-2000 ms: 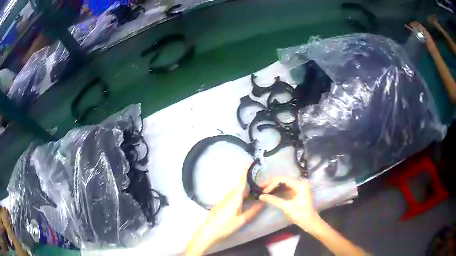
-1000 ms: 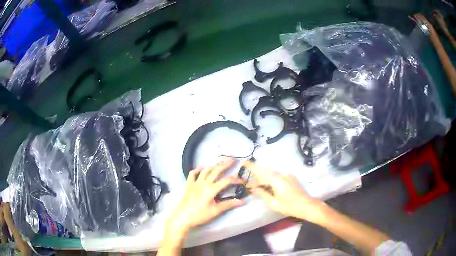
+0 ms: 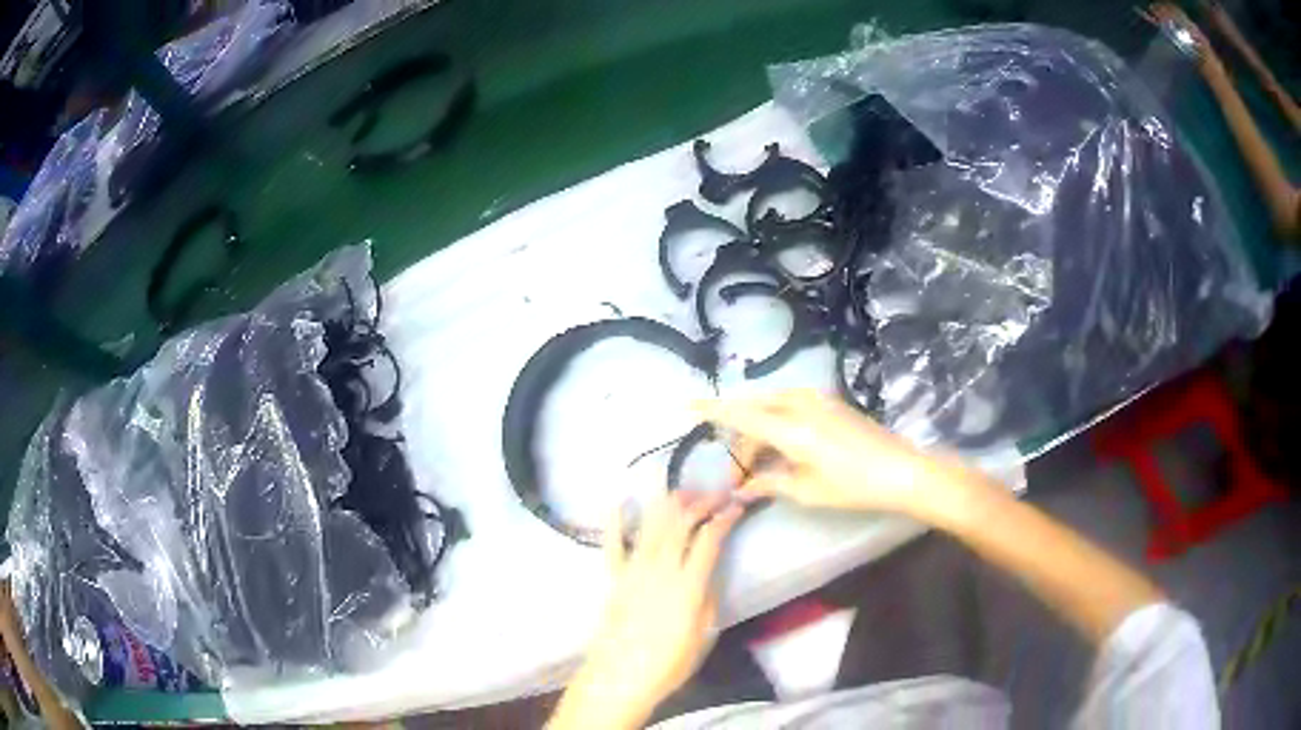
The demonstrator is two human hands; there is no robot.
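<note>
A large black headband (image 3: 524,414) lies on the white work sheet (image 3: 471,321). My left hand (image 3: 668,578) and my right hand (image 3: 799,454) meet at its lower right. Between their fingertips is a small black C-shaped yoke (image 3: 685,459), held at its lower end by both hands. A thin dark cable (image 3: 659,451) runs from the held part across the headband's opening. The fingers hide part of the yoke and where the cable joins it. Several loose yokes (image 3: 685,250) lie beyond my right hand.
A large clear bag (image 3: 1042,243) of black parts is on the right, a crumpled bag (image 3: 214,499) on the left. Black arcs (image 3: 193,264) lie on the green conveyor belt (image 3: 571,86). A red stool (image 3: 1149,456) stands at lower right. Another person's arm (image 3: 1241,121) shows at upper right.
The hands have gone from spread over the headband's lower right to fingertips closed on the yoke, now visible upright between them. My right forearm has risen in view. The whole scene has shifted slightly up and left.
</note>
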